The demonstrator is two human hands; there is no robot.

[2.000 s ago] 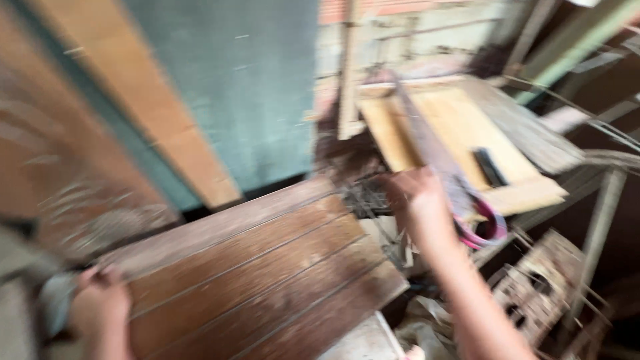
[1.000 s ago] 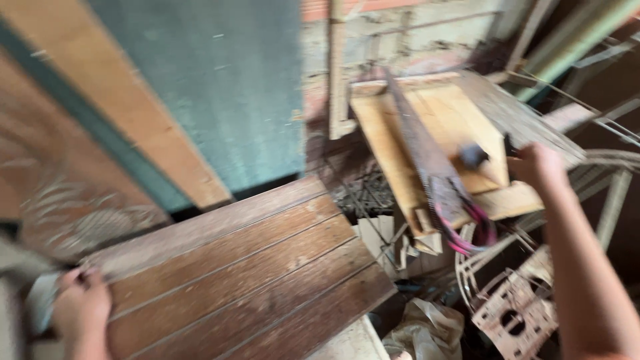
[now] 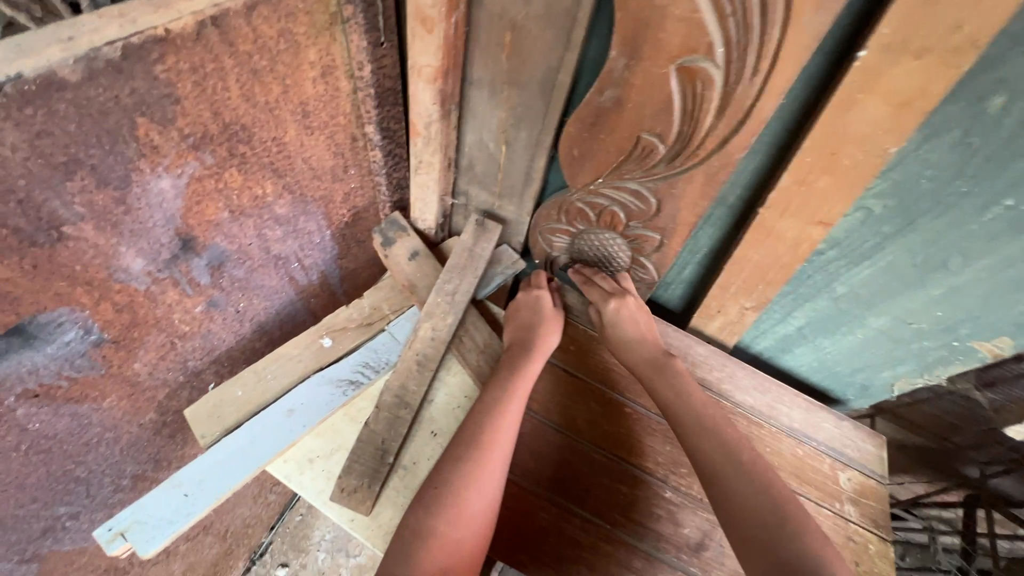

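Both arms reach forward over a brown slatted wooden panel (image 3: 592, 416). My left hand (image 3: 534, 316) is at the panel's far left corner, with its fingertips hidden in shadow beside the panel edge. Close on its right, my right hand (image 3: 616, 308) has its fingers bent over the same corner, just below the carved flower of a wooden carved board (image 3: 632, 160). Something small and dark lies at the fingertips; whether either hand grips it cannot be told. Left of the hands, a narrow wooden batten (image 3: 424, 360) lies across other strips.
A pale blue board (image 3: 264, 432) and a rough wood strip (image 3: 296, 360) stick out to the left over a cream board (image 3: 336, 472). A rusty metal sheet (image 3: 160, 240) stands at the left. Upright planks (image 3: 512, 104) and a green panel (image 3: 904, 240) rise behind.
The view has swung far to the left. My right hand has moved from beside the saw and yellowish wooden tray to the slatted panel's corner, close to my left hand.
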